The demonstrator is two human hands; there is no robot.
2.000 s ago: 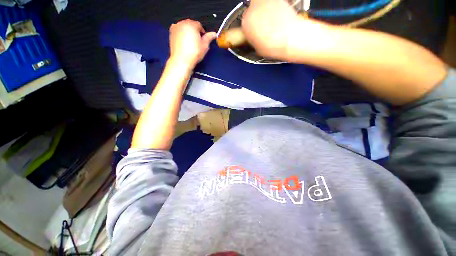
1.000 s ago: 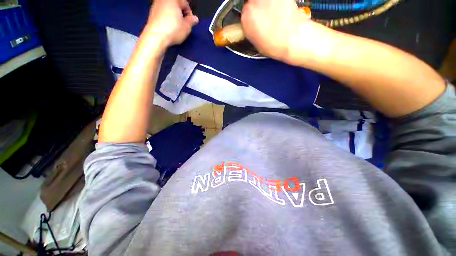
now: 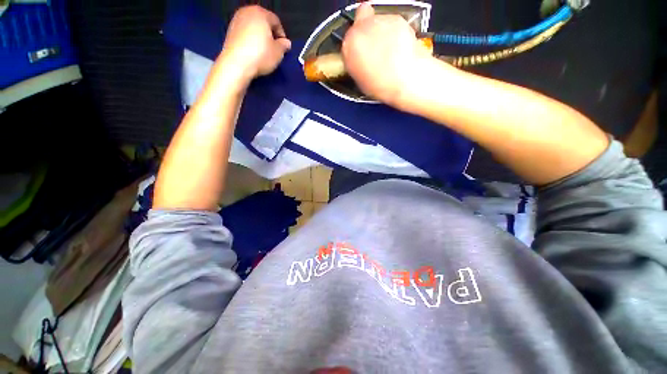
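A navy blue garment piece (image 3: 409,135) with white parts lies along the near edge of the black ribbed table cover. My right hand (image 3: 380,55) is closed around the tan-orange handle of the steam iron (image 3: 352,86), whose pale-rimmed plate rests on the navy cloth. My left hand (image 3: 257,42) lies on the cloth left of the iron, fingers curled in at the far part of the piece; whether they pinch the cloth is hard to see. A small pale patch (image 3: 281,128) lies on the piece between my left forearm and the long white strip.
A blue hose (image 3: 479,38) and a yellowish-brown braided line leave the iron to the right. A blue-topped box (image 3: 33,44) stands at the far left. Crumpled navy cloth (image 3: 257,219) lies below the table edge. More navy and white cloth (image 3: 505,208) shows beside my right sleeve.
My left hand has shifted left from beside the iron's tip since two seconds ago. The pale patch, earlier covered by my forearm, now shows. The iron stays on the cloth.
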